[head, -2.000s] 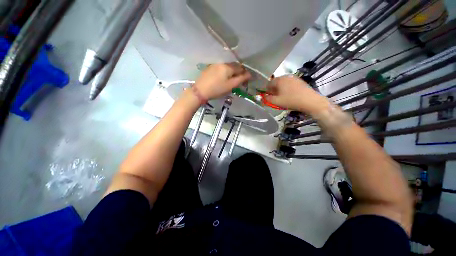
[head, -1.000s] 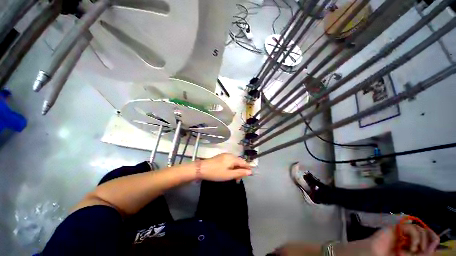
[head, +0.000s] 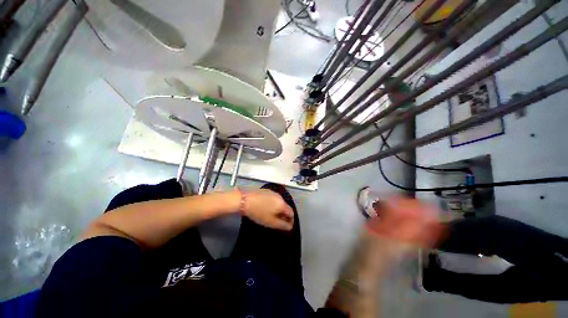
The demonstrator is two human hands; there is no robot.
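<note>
The take-up reel's outer flange (head: 152,118) is a pale slotted disc low in front of me. A green patch (head: 225,105) shows between it and the disc behind. A silver shaft (head: 208,163) and thinner winding pins stick out towards me. My left hand (head: 269,210) rests by my knee with its fingers curled in, and nothing shows in it. My right hand (head: 408,225) is strongly blurred, out to the right and away from the reel. A red-orange blur around its fingers matches the scissors' handles; the blades cannot be made out.
A pale base plate (head: 143,148) lies under the reel. Long guide rods (head: 398,124) run from its right edge to the upper right. Another person's dark-clothed legs (head: 498,239) are at the right. Tapered winding arms (head: 53,59) hang at the upper left.
Both hands have left the reel. My left hand has come down to my knee and its fingers have curled. My right hand went far right with the scissors, then moved back left and up.
</note>
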